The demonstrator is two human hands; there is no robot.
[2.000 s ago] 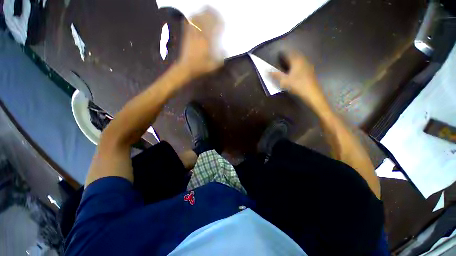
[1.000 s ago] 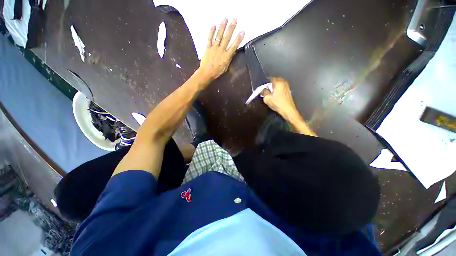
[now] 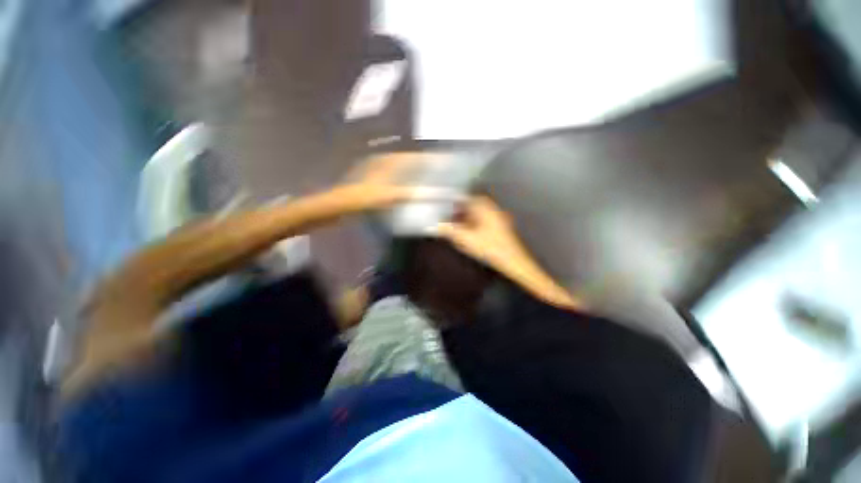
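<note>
The frame is strongly blurred. The large white marker paper (image 3: 566, 57), with a dark fabric edge, lies at the top. Below it my left hand (image 3: 389, 174) and my right hand (image 3: 483, 231) are close together in front of my knees. A whitish offcut (image 3: 425, 212) is between them. My right fingers are at its right side and seem to hold it. My left hand overlaps its upper left side, and its fingers and grip are too blurred to tell.
The round white tub (image 3: 165, 184) with dark contents stands at the left. A small white scrap (image 3: 375, 90) lies left of the marker paper. At the right lies another white-topped piece (image 3: 755, 368) bearing a dark block (image 3: 815, 319).
My left hand has left the marker paper and come down near my right hand. My right hand has moved slightly left and down with the offcut. The view has shifted and blurred.
</note>
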